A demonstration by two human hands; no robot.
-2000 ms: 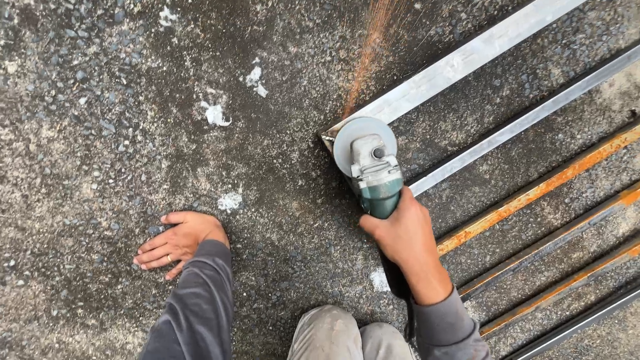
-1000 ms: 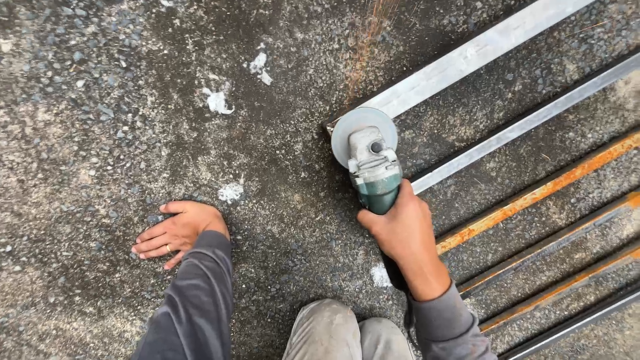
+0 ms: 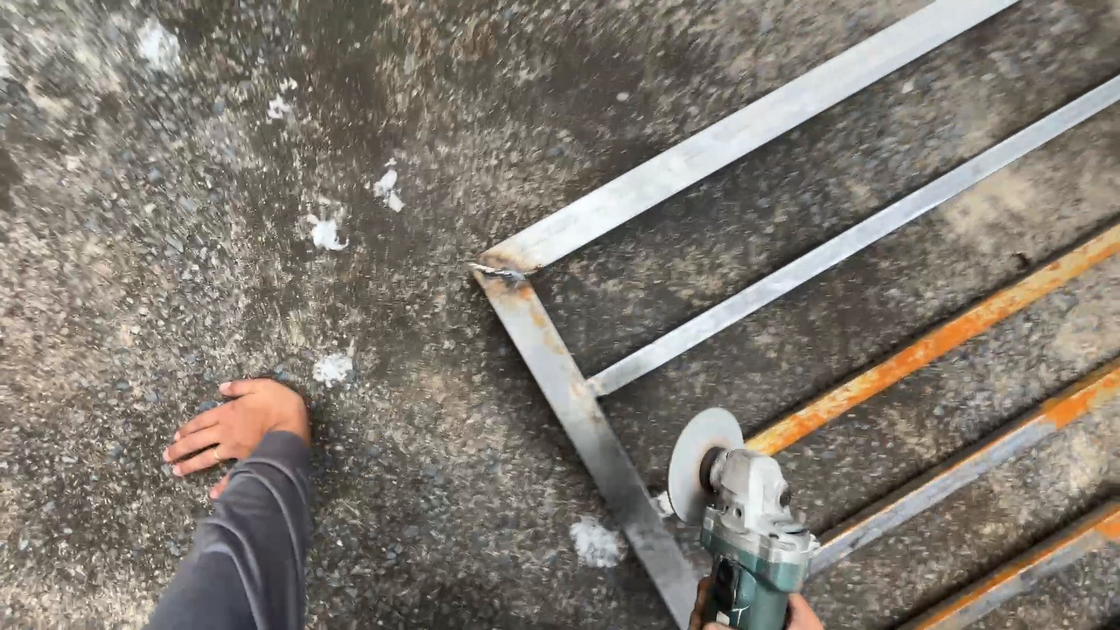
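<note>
My right hand (image 3: 801,612), mostly cut off by the bottom edge, grips the green body of an angle grinder (image 3: 748,534). The grinder's disc (image 3: 704,464) is tilted and faces left, over the lower part of a welded steel frame (image 3: 551,359). At the frame's upper left corner is a weld joint (image 3: 503,267) with dark and brown marks around it. My left hand (image 3: 241,429) rests flat on the rough ground at the left, fingers spread, a ring on one finger, holding nothing.
Parallel bars run from the frame to the upper right: a wide bare bar (image 3: 700,162), a narrow grey bar (image 3: 840,254), a rusty orange bar (image 3: 945,346) and others below. White patches (image 3: 328,232) mark the concrete ground (image 3: 394,490).
My right hand has drawn the grinder away from the frame's corner, down and to the right, uncovering the joint. The disc has tilted. My left hand stays on the ground.
</note>
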